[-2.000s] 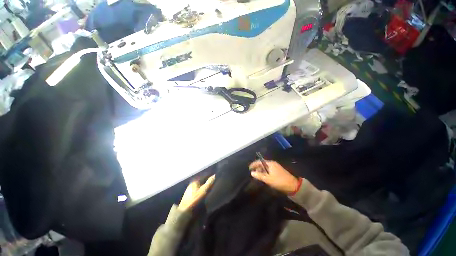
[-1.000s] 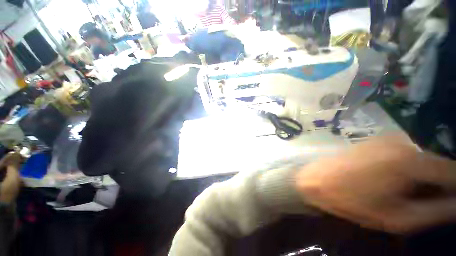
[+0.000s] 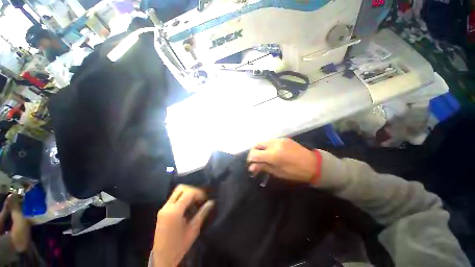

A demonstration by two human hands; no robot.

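Note:
Black fabric (image 3: 229, 208) lies over the lap and rises to the table's front edge. My left hand (image 3: 179, 216) is on its left side, thumb and fingers pinched at the cloth. My right hand (image 3: 286, 161) is above the cloth by the table edge, fingers curled round a small slim tool (image 3: 264, 180), whose shiny end shows below them; the rest is hidden. Black-handled scissors (image 3: 289, 84) lie under the arm of the white sewing machine (image 3: 250, 36). A large black garment mass (image 3: 109, 120) hangs left of the needle.
The white table (image 3: 224, 125) has an accessory tray (image 3: 383, 75) at its right end. A cream lamp-like piece (image 3: 123, 46) juts left of the machine head. A blue bin edge (image 3: 444, 106) is below right. Another person's hand and arm (image 3: 18, 224) show at the lower left.
My right hand, blurred and stretched across the right side a second ago, is back over the lap cloth. My left hand now shows at the fabric. The view has tilted down again.

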